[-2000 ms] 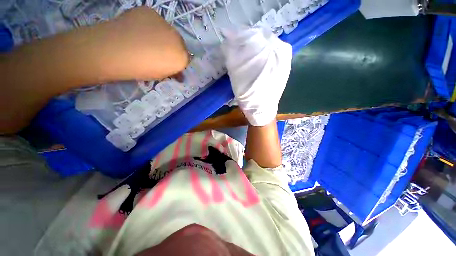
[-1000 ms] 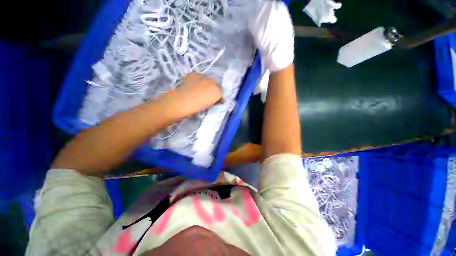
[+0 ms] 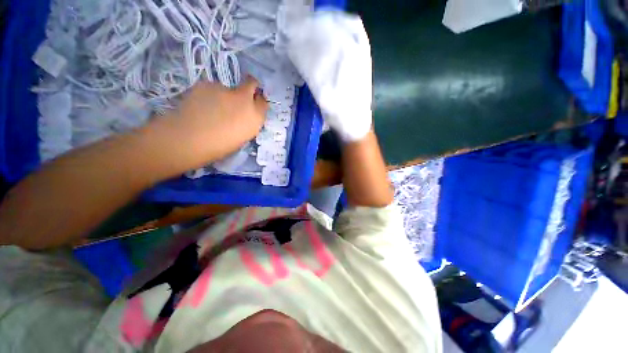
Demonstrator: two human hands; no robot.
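Note:
The blue tote (image 3: 313, 141) lies in front of me. White units (image 3: 274, 153) stand in a row along its right side, and looped white cords (image 3: 200, 38) lie piled inside. My left hand (image 3: 220, 117) is bare, with fingers curled beside the row; I cannot tell whether it grips a unit. My right hand (image 3: 330, 62) is covered in white glove or cloth and lies over the tote's upper right side. Its fingers are blurred, so any hold is unclear.
The green bench top (image 3: 447, 83) extends right. A white bottle (image 3: 478, 12) is cut off by the top edge. Below the bench edge at right are white cords (image 3: 416, 200) and a blue tote (image 3: 503, 214). Another blue tote (image 3: 575, 55) stands at far right.
The view has shifted and turned; the tote sits squarer and farther left in view. The bottle has moved up toward the picture's edge. Both hands remain at the tote's right side.

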